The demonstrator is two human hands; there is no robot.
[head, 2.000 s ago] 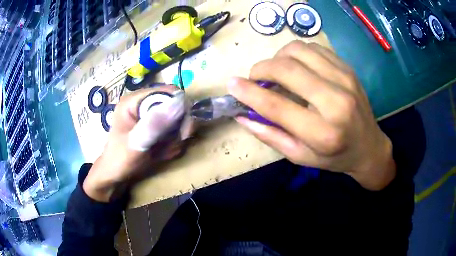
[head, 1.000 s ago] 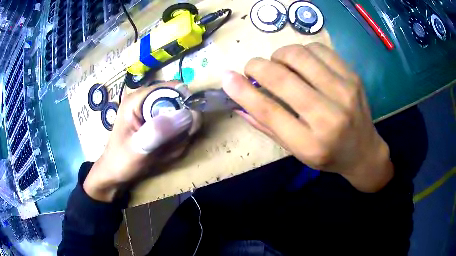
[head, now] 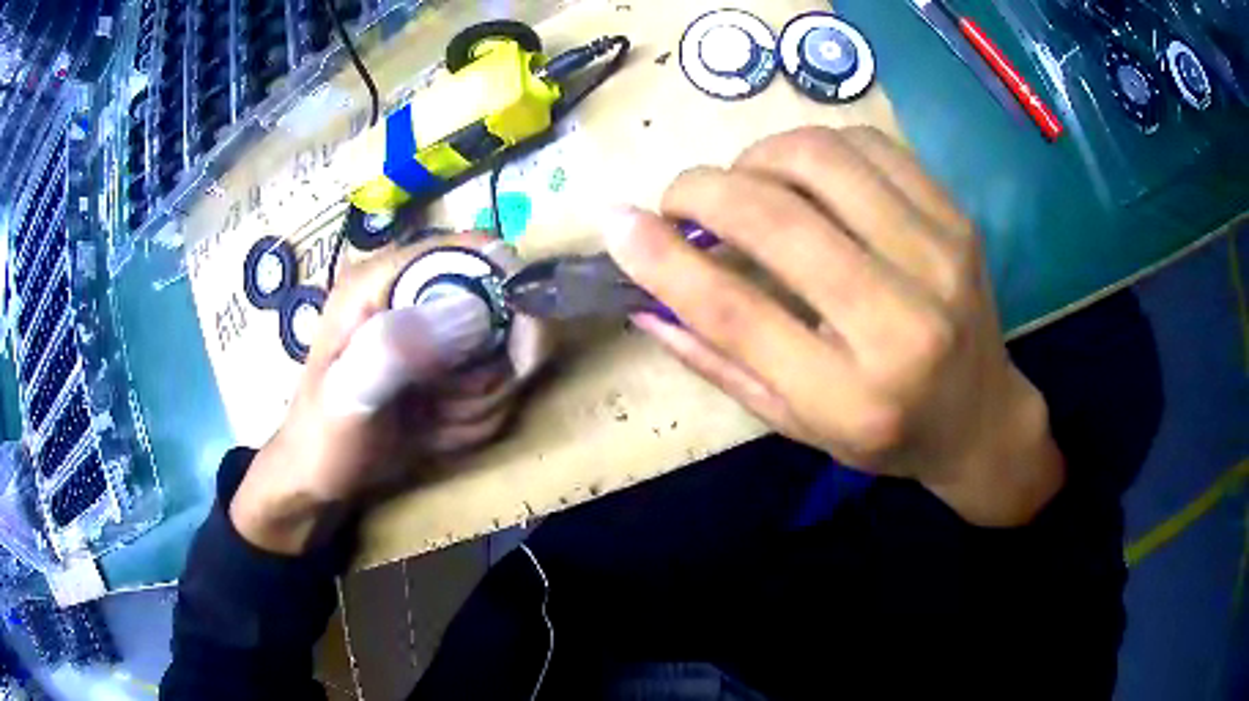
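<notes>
My left hand (head: 397, 384), with a whitish covering on the thumb, holds a round black-rimmed disc (head: 441, 269) with a silver-white face above the tan board (head: 603, 445). The thumb covers part of the disc. My right hand (head: 849, 301) is closed around diagonal cutters (head: 589, 285) with purple handles, mostly hidden by the fingers. The dark jaw tips are at the right rim of the disc. The jaws are blurred, so I cannot tell whether they are closed.
A yellow tool (head: 480, 117) with blue tape and a cord lies behind my left hand. Two round parts (head: 827, 56) lie at the board's top; dark rings (head: 270, 273) lie left. A red-handled tool (head: 1011, 77) is on the green mat (head: 1096, 233). Filled trays (head: 62, 342) stand left.
Two seconds ago the disc was more covered by the thumb and the jaws were slightly away from it. Now its face shows more and the jaw tips are at its right rim.
</notes>
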